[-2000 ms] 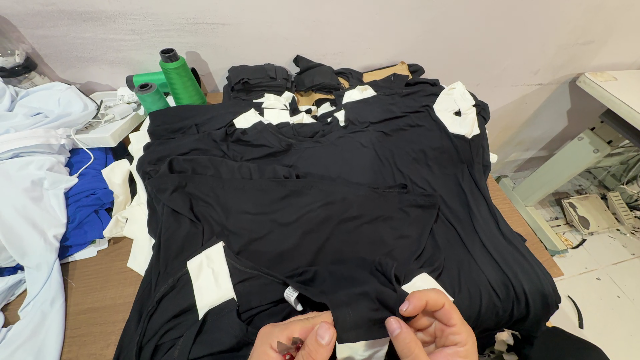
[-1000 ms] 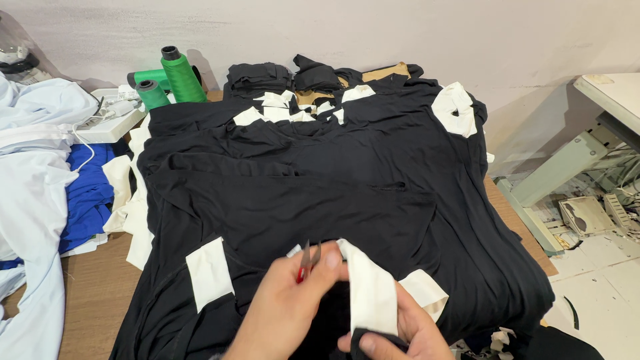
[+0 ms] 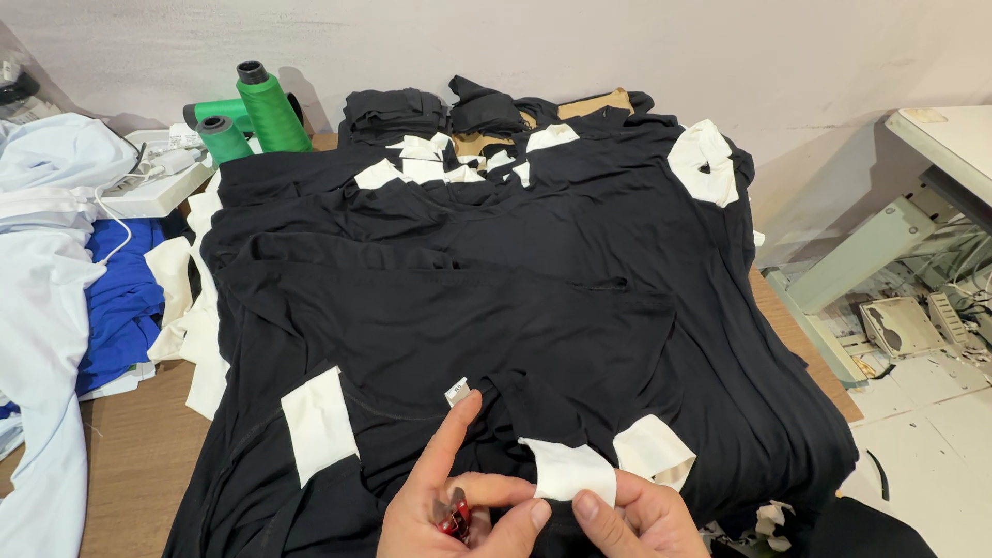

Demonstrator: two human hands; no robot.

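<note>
My left hand pinches the left edge of a white fabric band on a black garment, with small red-handled thread snips tucked in its palm. Its index finger points up beside a small white garment label. My right hand grips the same band's lower right part between thumb and fingers. Another white band lies to the left, and a folded white piece is just behind my right hand. Beneath them spreads a large heap of black garments.
Green thread cones stand at the back left beside a white tray. Light blue cloth and blue cloth lie at the left on the wooden table. At the right is a machine table, with a pedal below.
The snips, held upright at my left fingertips a second ago, now rest in my left palm. The white band, upright between my hands then, now lies sideways with both hands pinching it.
</note>
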